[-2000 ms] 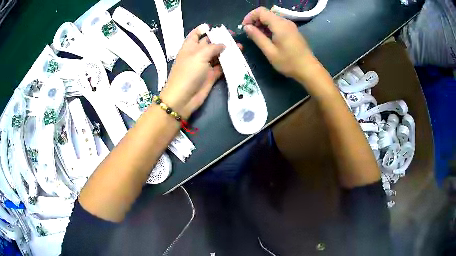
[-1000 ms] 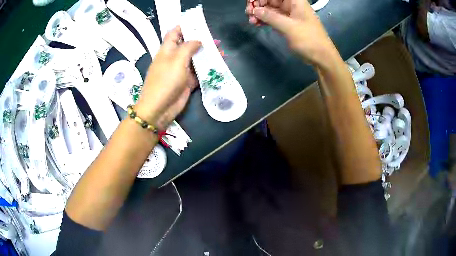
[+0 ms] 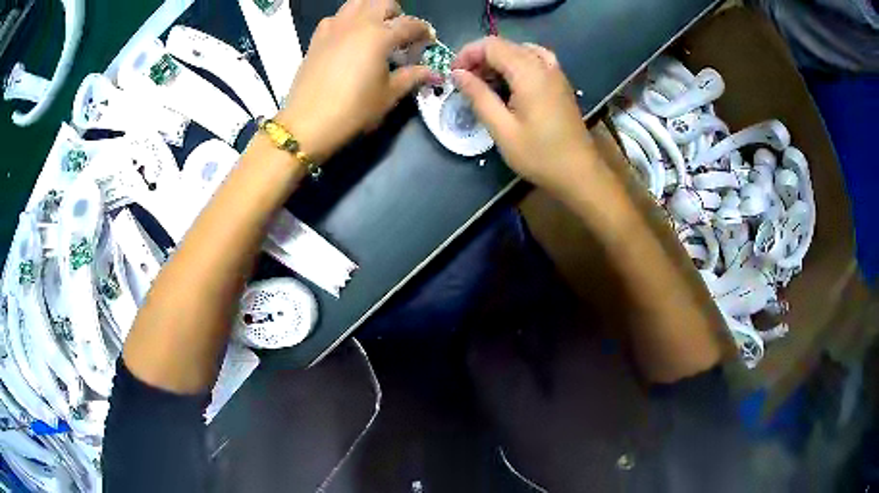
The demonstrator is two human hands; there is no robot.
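Observation:
A white curved housing half [image 3: 461, 123] is held over the dark bench, its round head with a grey disc towards me. A green circuit board [image 3: 438, 60] shows at its neck, between my hands. My left hand [image 3: 371, 67] grips the housing from the left and covers most of its band. My right hand [image 3: 525, 101] has thumb and forefinger pinched at the right edge of the board. What its fingertips hold is too small to tell. Thin red wires [image 3: 492, 17] show just above my right hand.
Stacked white shells with green boards [image 3: 82, 255] fill the left. A vented round shell [image 3: 278, 313] lies near the bench edge. A cardboard box [image 3: 771, 106] at right holds heaped white curved parts [image 3: 742, 207]. A white curved arm [image 3: 67, 58] lies on the green belt at upper left.
The housing has moved up, and my left hand now covers its band. My right hand has come in from the right to the board. A white arm has appeared on the belt.

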